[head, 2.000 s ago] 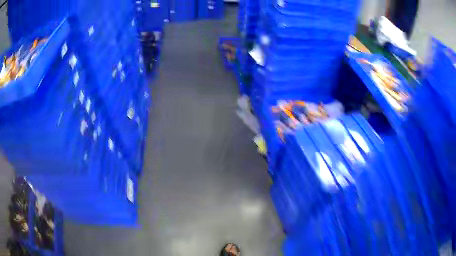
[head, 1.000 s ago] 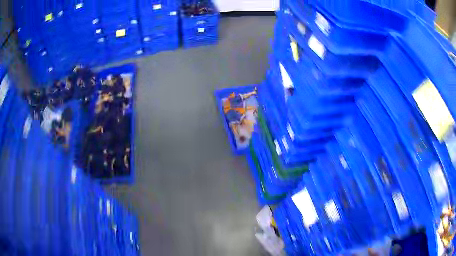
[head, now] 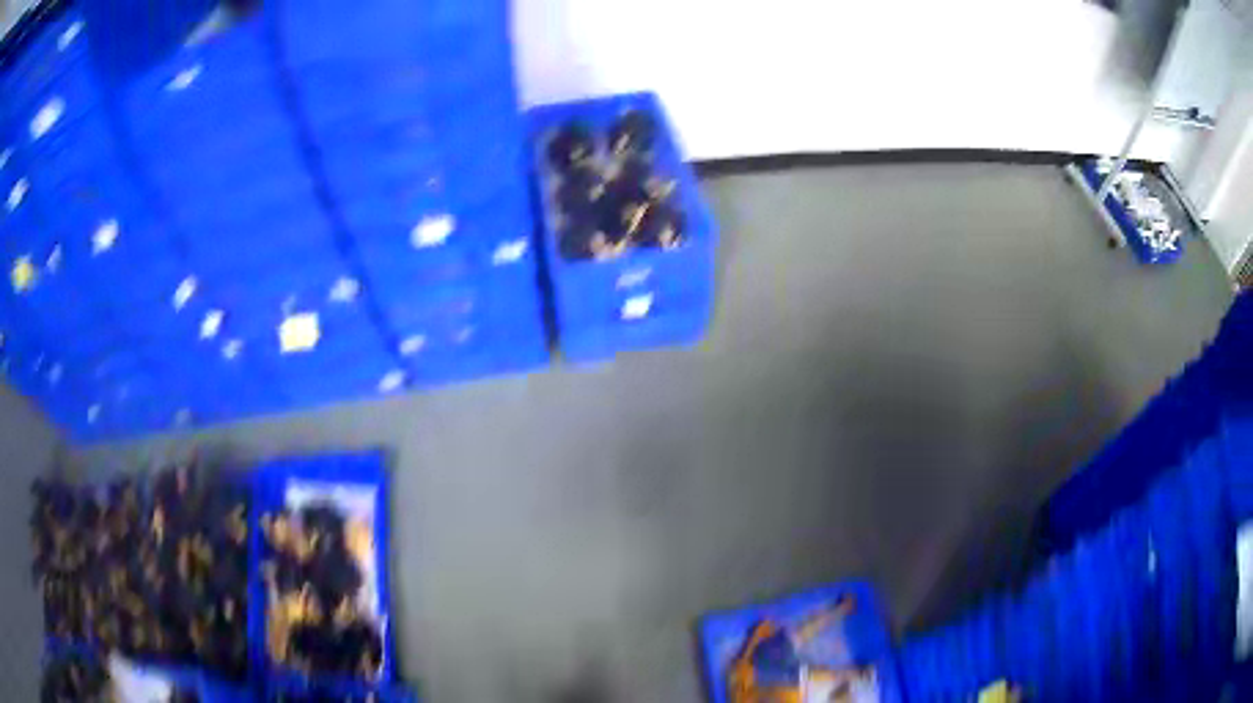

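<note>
Neither of my hands is in the picture. A low blue crate [head: 890, 643] with orange and pale parts lies on the floor at the bottom, cut off by the edge. A short stack of blue crates [head: 632, 309], its top one filled with dark and tan parts [head: 618, 192], stands by the white wall. At the lower left, a crate [head: 386, 549] holds dark and tan parts on a pale liner, beside a wide heap of dark parts [head: 151, 563]. The picture is blurred.
Tall stacks of blue crates [head: 385, 179] with small labels stand at the upper left. More stacked blue crates [head: 1099, 618] are at the lower right. A white wall [head: 852, 83] is at the back. A metal frame [head: 1135, 131] and a small blue crate of silver-white parts [head: 1143, 213] stand at the upper right.
The view has moved forward along the aisle. The stack by the wall and the wall are nearer, the orange-part crate is lower in view, and the metal frame has come into sight.
</note>
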